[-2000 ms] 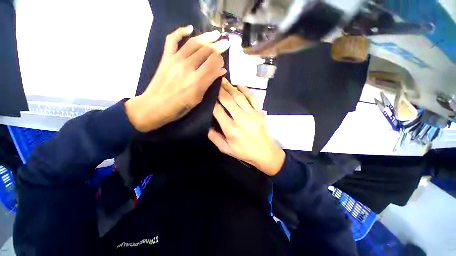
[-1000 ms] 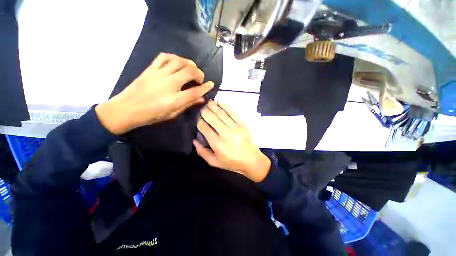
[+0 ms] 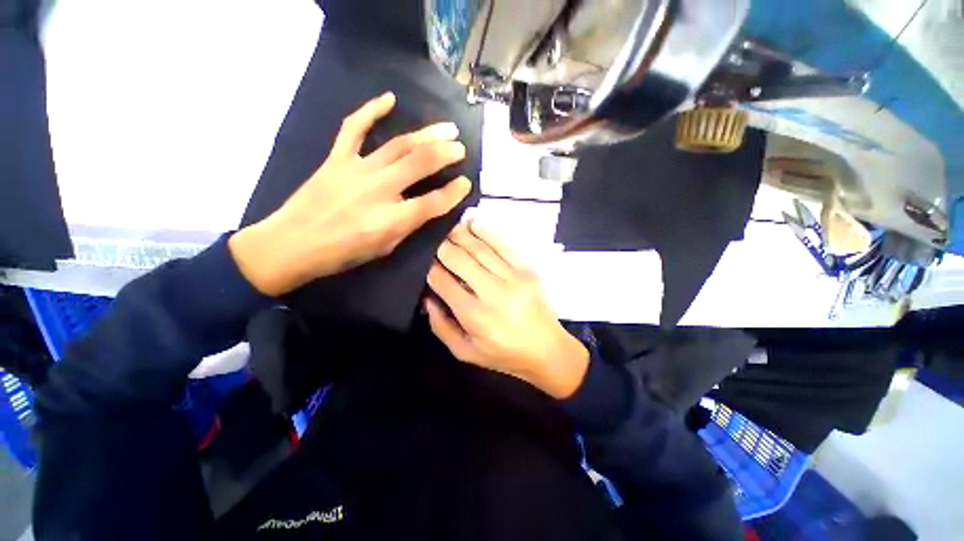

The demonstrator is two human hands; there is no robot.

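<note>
A large black cut panel (image 3: 317, 137) lies on the white table, its right edge beside the presser foot and needle (image 3: 478, 93) of the sewing machine (image 3: 634, 63). My left hand (image 3: 365, 201) lies flat on the panel with fingers spread, left of and below the foot. My right hand (image 3: 502, 306) is at the panel's right edge near the table's front, fingers bent, the edge between thumb and fingers. Small black cut panels (image 3: 655, 201) lie right of the needle, a pointed tail at the front.
Snips and small tools (image 3: 830, 248) lie at the right of the table. A black strip (image 3: 32, 159) is at the far left. Blue crates (image 3: 756, 454) with black cloth stand below. A brass knob (image 3: 710, 129) is on the machine head. A ruler scale (image 3: 137, 252) runs along the front edge.
My left hand was close by the foot two seconds ago, then lower with pinched fingers; now its fingers are spread on the cloth. My right hand has moved slightly down from the foot.
</note>
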